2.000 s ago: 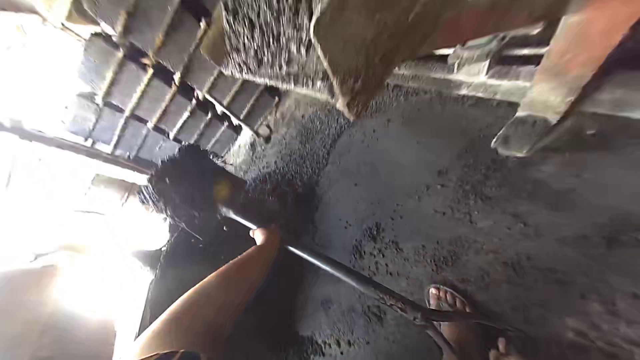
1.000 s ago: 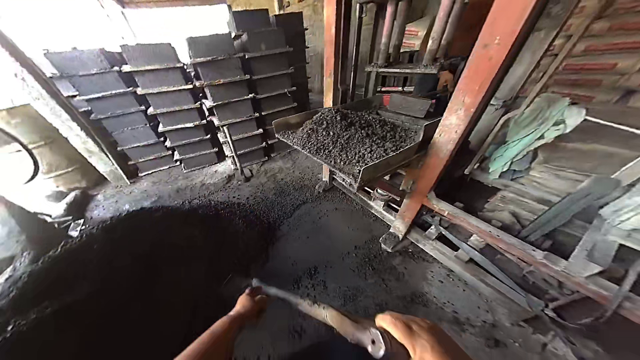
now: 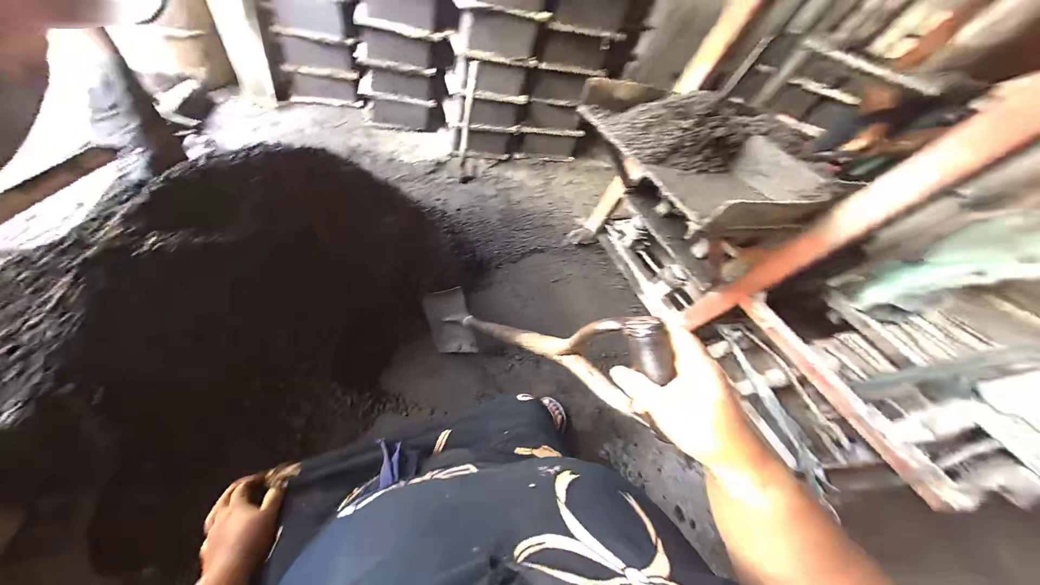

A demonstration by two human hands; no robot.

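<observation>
My right hand grips the D-handle of a shovel, its thumb beside the dark grip. The shovel's metal blade points away from me, close to the right edge of a large dark pile of loose material. At the lower left, my left hand is off the shovel, its fingers curled at the edge of my dark patterned clothing. Whether that hand pinches the cloth cannot be told.
Stacked grey blocks on boards stand at the back. A metal tray heaped with dark granular mix sits on a frame at right, with a red beam slanting past. A person's hand shows beyond the tray. Another person's leg is at upper left.
My left hand has let go of the shovel shaft and moved to my clothing. My right hand still holds the handle. Another person's leg now shows at upper left. The view has swung.
</observation>
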